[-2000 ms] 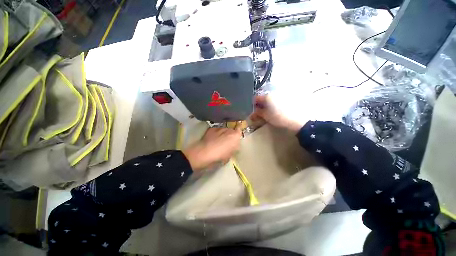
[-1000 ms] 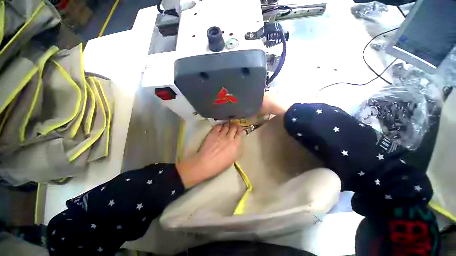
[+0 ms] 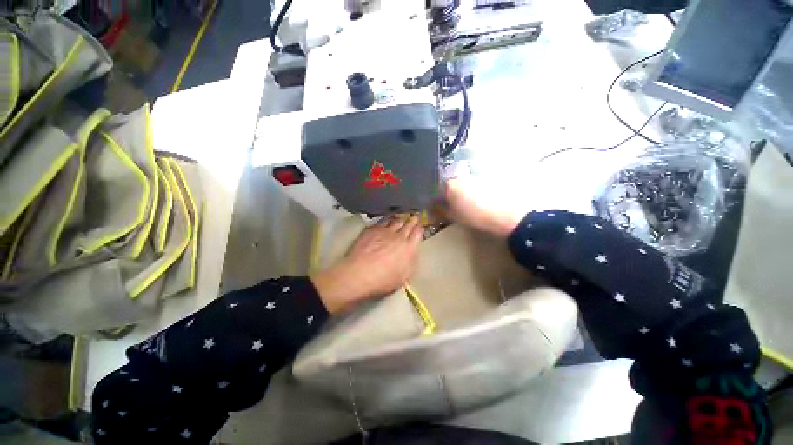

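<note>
A beige bag body (image 3: 487, 348) lies open in front of me, its far edge under the machine head. A strip of yellow binding (image 3: 420, 308) runs down its inside. The pattern sewing machine (image 3: 372, 161) has a dark grey head cover with a red mark. A small brass-coloured work clamp (image 3: 426, 219) shows just below the head. My left hand (image 3: 376, 261) lies on the cloth, fingertips at the clamp's left. My right hand (image 3: 472, 211) is at the clamp's right, its fingertips partly behind the head and blurred. What the fingertips hold is hidden.
A pile of bag bodies (image 3: 104, 200) with yellow edges is at the left. A clear plastic bag of dark fittings (image 3: 665, 195) is at the right, below the control screen (image 3: 722, 52) and a thin black cable (image 3: 610, 109). Another beige piece (image 3: 765, 261) is at the far right edge.
My right hand first went further behind the head, then came back into view beside the clamp. My left hand stays on the cloth, now flatter than at first. The bag's near rim has shifted slightly.
</note>
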